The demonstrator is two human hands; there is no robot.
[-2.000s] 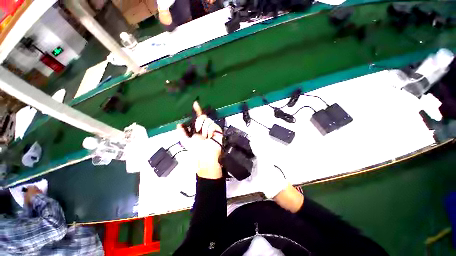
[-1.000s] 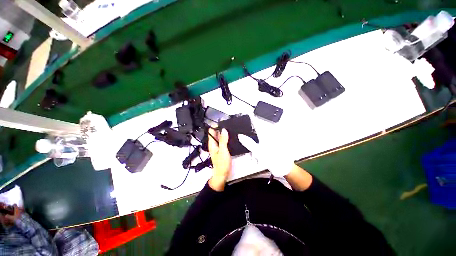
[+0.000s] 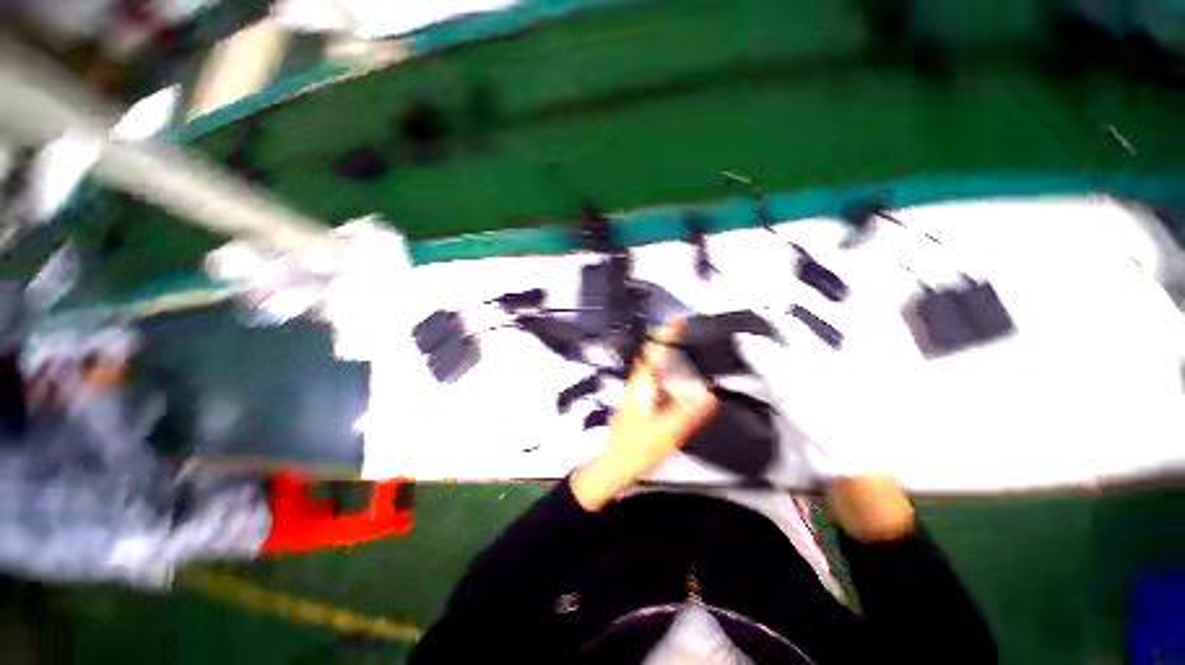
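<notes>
The view is blurred. My left hand [image 3: 650,413], bare, is at the near middle of the white bench, its fingers against the left edge of a black power adapter [image 3: 738,439]. My right hand [image 3: 808,448], in a white glove, is at that adapter's right side; it blends into the white bench and its fingers cannot be made out. Another black unit [image 3: 728,340] lies just beyond. Black adapters and bundled cables [image 3: 608,292] lie left of my left hand.
An adapter pair [image 3: 445,344] lies at left, another [image 3: 959,316] at right, a single adapter [image 3: 816,325] between. The green conveyor [image 3: 780,117] runs beyond the bench. A clear bottle and plastic [image 3: 280,273] are at the left end. A person in plaid [image 3: 91,455] and red stool [image 3: 338,513] are at left.
Over two seconds, the black units held up in my left hand came down to bench level between both hands. Since one second ago, the view has swung and the bench scene sits further right.
</notes>
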